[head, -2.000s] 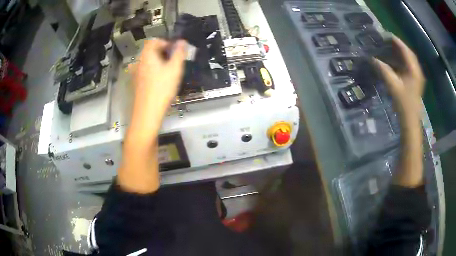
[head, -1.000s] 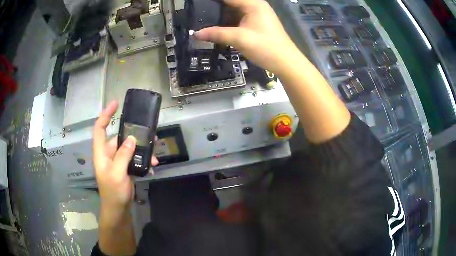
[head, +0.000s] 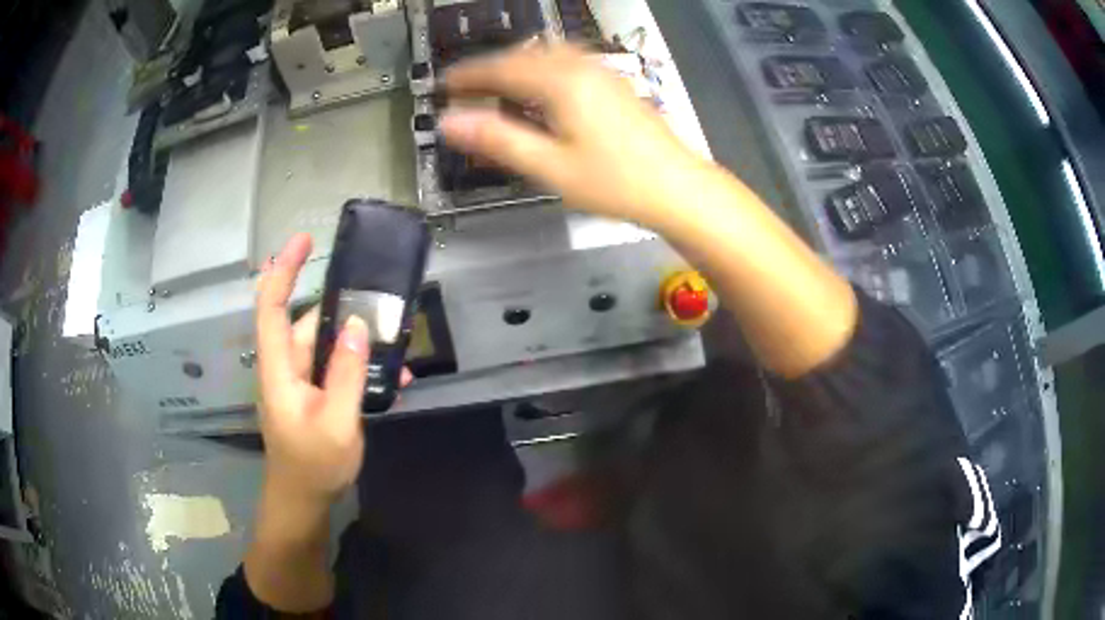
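My left hand (head: pixel 309 400) holds a black handset assembly (head: pixel 378 260) upright in front of the machine's front panel, its back with a pale patch facing me. My right hand (head: pixel 557 121) is blurred over the right fixture (head: pixel 485 182), fingers apart and pointing left; I see nothing in it. The fixture's dark block is partly hidden behind this hand, and I cannot tell whether an assembly lies in it.
The left fixture (head: pixel 212 67) stands behind its silver slide plate (head: pixel 200 206). A pale metal block (head: pixel 339 55) is between the fixtures. The red emergency stop (head: pixel 687 300) is at the front right corner. A clear tray (head: pixel 788 158) with several black handsets lies on the right.
My left hand took hold of the assembly and now holds it slightly farther right. My right hand came from the tray to the right fixture, where it held a black part that I no longer see in it.
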